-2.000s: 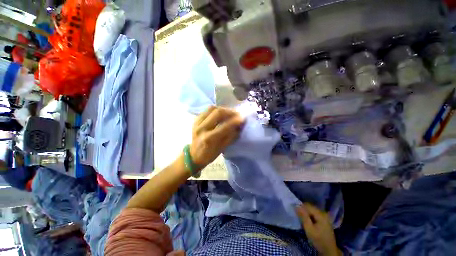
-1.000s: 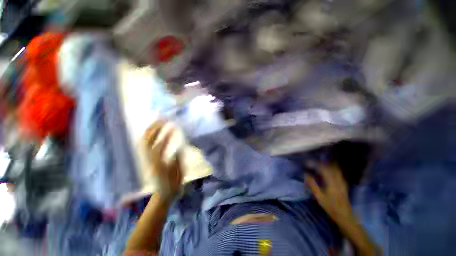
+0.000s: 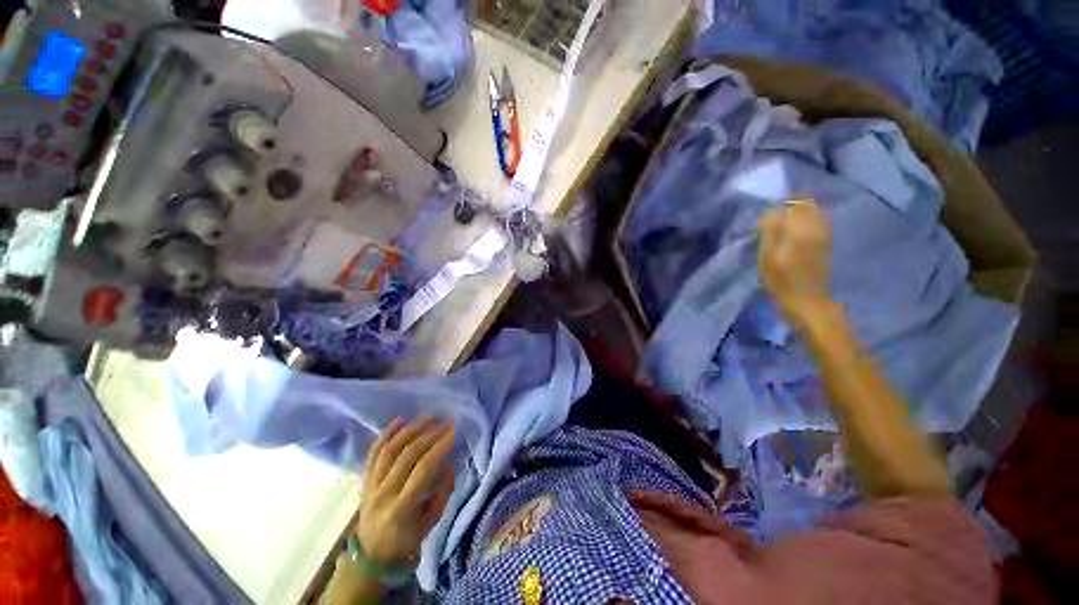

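The light blue garment piece point(image 3: 320, 408) runs from the bright needle area point(image 3: 219, 351) of the overlock machine point(image 3: 284, 154) across the pale table and over its front edge to my lap. My left hand point(image 3: 406, 490), with a green bracelet, lies on it near the table edge, fingers spread, not gripping. My right hand point(image 3: 795, 254) is closed over a heap of light blue pieces point(image 3: 876, 284) in a box at the right. It appears to pinch a pale, blurred piece of cloth; the fingertips are unclear.
Snips point(image 3: 505, 124) with blue and red-orange handles lie beside a printed label tape point(image 3: 550, 124). Thread trimmings point(image 3: 527, 236) hang at the table edge. The box's brown rim point(image 3: 1006, 242) surrounds the heap. More blue cloth point(image 3: 852, 53) lies behind, and pale strips point(image 3: 89, 508) at the lower left.
The view has swung to the right, bringing the box into sight. My right hand has moved from near my lap to the heap. My left hand now lies on the garment piece.
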